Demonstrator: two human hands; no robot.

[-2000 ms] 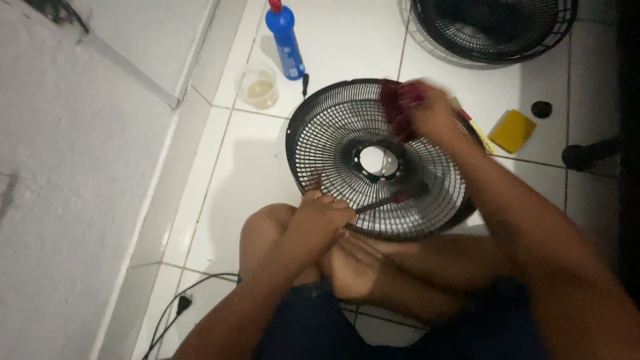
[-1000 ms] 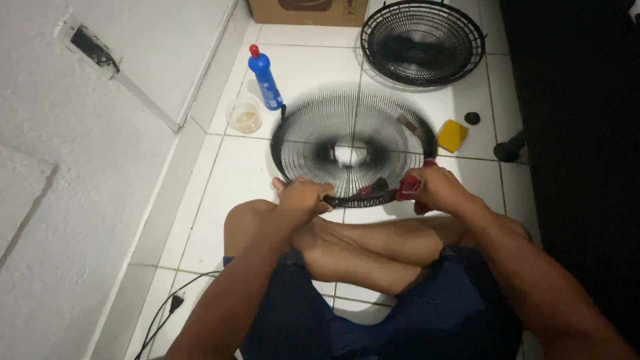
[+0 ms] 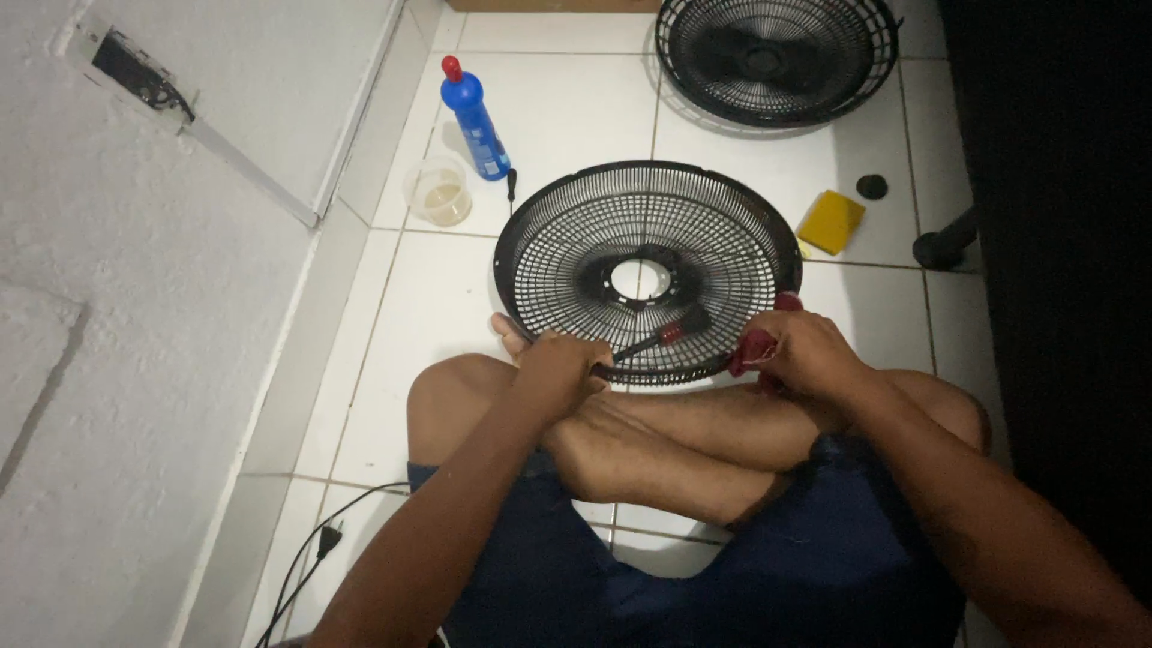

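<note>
A round black fan grille with a hole in its middle lies in front of my crossed legs. At its near left rim, my left hand is closed on the rim and on the handle end of a dark brush-like tool with a red band, whose head rests over the mesh. My right hand grips a dark red cloth against the near right rim. Some fingertips of both hands are hidden.
Beyond the grille are a blue bottle with a red cap, a clear tub of cloudy liquid, and a screwdriver. A second grille, yellow sponge and black round piece lie farther right. A plug lies lower left.
My right hand with the red cloth has gone from the grille's far right side to its near right rim. The grille, blurred one second ago, now appears sharp. My left hand remains at the near rim.
</note>
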